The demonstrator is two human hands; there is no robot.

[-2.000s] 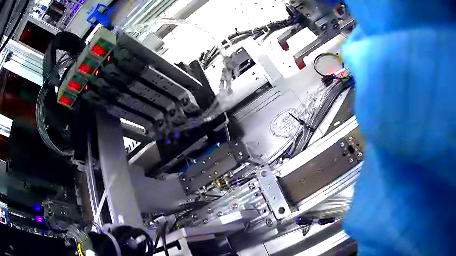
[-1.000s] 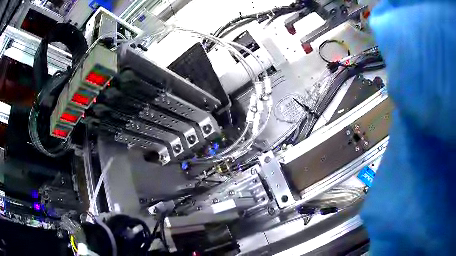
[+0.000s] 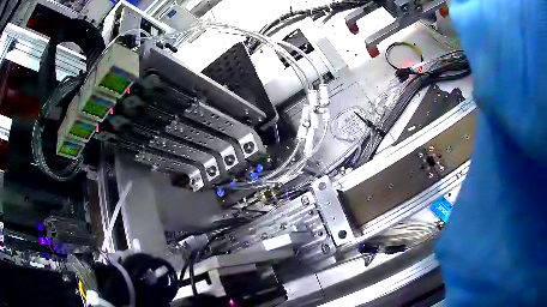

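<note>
Neither of my hands is in view. In front of me is a machine head with several parallel metal arms (image 3: 207, 141) with silver end blocks and blue fittings at their tips. A row of small digital displays (image 3: 96, 108), glowing green, sits at its upper left end. Clear tubes (image 3: 309, 117) loop down beside the arms. Below right lies a long metal rail (image 3: 414, 165) with a silver cross plate (image 3: 331, 210) bolted over its left end.
A large blue fabric surface (image 3: 498, 156), likely a sleeve or garment, blocks the right side. Black cables (image 3: 390, 108) run above the rail. A black cable loop (image 3: 75, 45) hangs at upper left. Dark round parts (image 3: 144, 279) stand at lower left.
The displays have turned from red to green. The machine head appears higher and its arms show more fully than two seconds ago. The blue fabric has shifted slightly right.
</note>
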